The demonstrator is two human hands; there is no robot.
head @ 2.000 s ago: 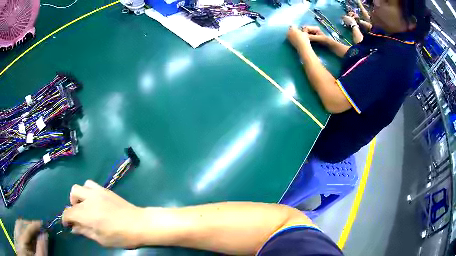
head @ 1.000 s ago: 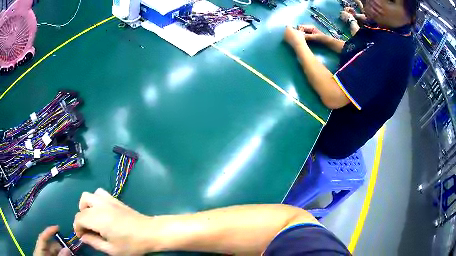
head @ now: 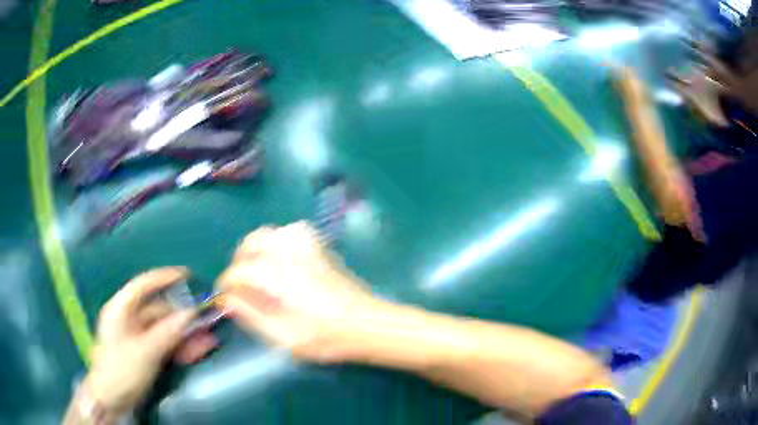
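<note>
The view is blurred. My left hand [head: 141,336] is at the lower left, its fingers curled around the near end of a wire harness, where a small dark and pale connector housing seems to be. My right hand [head: 287,290] is just right of it, fingertips pinched on the harness wires [head: 214,308] beside the left fingers. The far end of the harness [head: 339,203], with its dark block, shows beyond my right hand on the green tabletop [head: 415,207]. My right hand hides the middle of the harness.
A harness pile [head: 166,120] with white labels lies at the upper left. White paper [head: 474,33] with more harnesses is at the top. A neighbouring person's arm [head: 661,158] and dark sleeve are at the right, above a blue stool [head: 636,332].
The view has swung, so the tabletop, pile and neighbour appear shifted. Both hands now show higher and farther right in the picture, still together at the harness. The fan has left the view.
</note>
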